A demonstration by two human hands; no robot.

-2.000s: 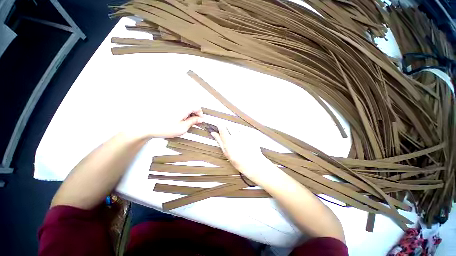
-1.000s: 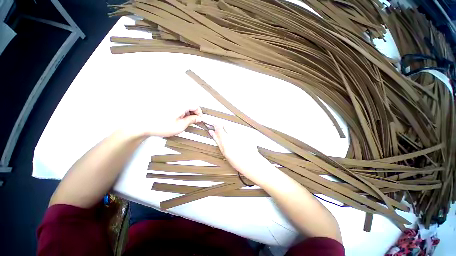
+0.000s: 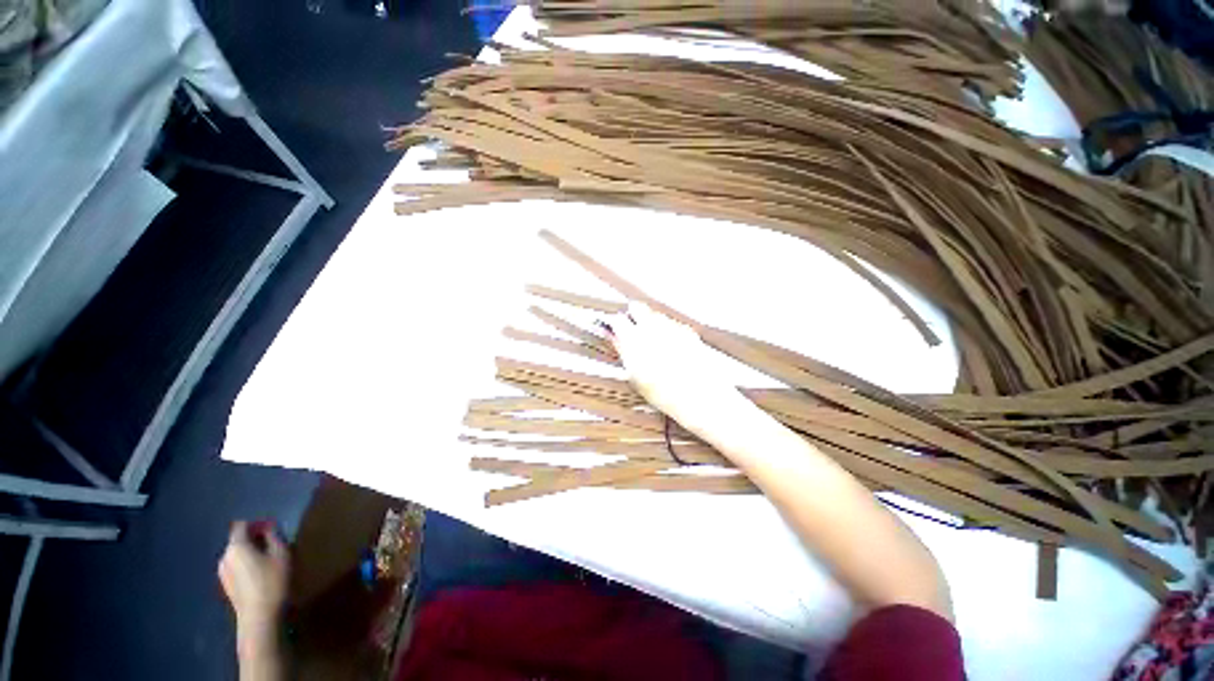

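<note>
Several narrow brown strips (image 3: 559,386) lie fanned in a loose working bundle on the white table (image 3: 346,319). Their ends point left. My right hand (image 3: 659,357) rests over the strips near their upper ends, with the small dark tip of the thread snips (image 3: 606,327) showing past its fingers. The rest of the tool is hidden in the hand. My left hand (image 3: 253,565) is off the table at the lower left, fingers curled; whether it holds anything is unclear. A thin black cord (image 3: 672,442) crosses the bundle below my right wrist.
Large brown strip piles (image 3: 746,133) curve across the far side and down the right. A black tie (image 3: 1145,127) and pale band wrap a hank at far right. A metal-framed stand (image 3: 226,333) is left. A brown box-like thing (image 3: 333,559) is by my left hand. Patterned cloth (image 3: 1172,645) lies lower right.
My left hand has left the strips and moved down and left, off the table. My right hand stays over the bundle. The view has shifted left, showing more of the stand.
</note>
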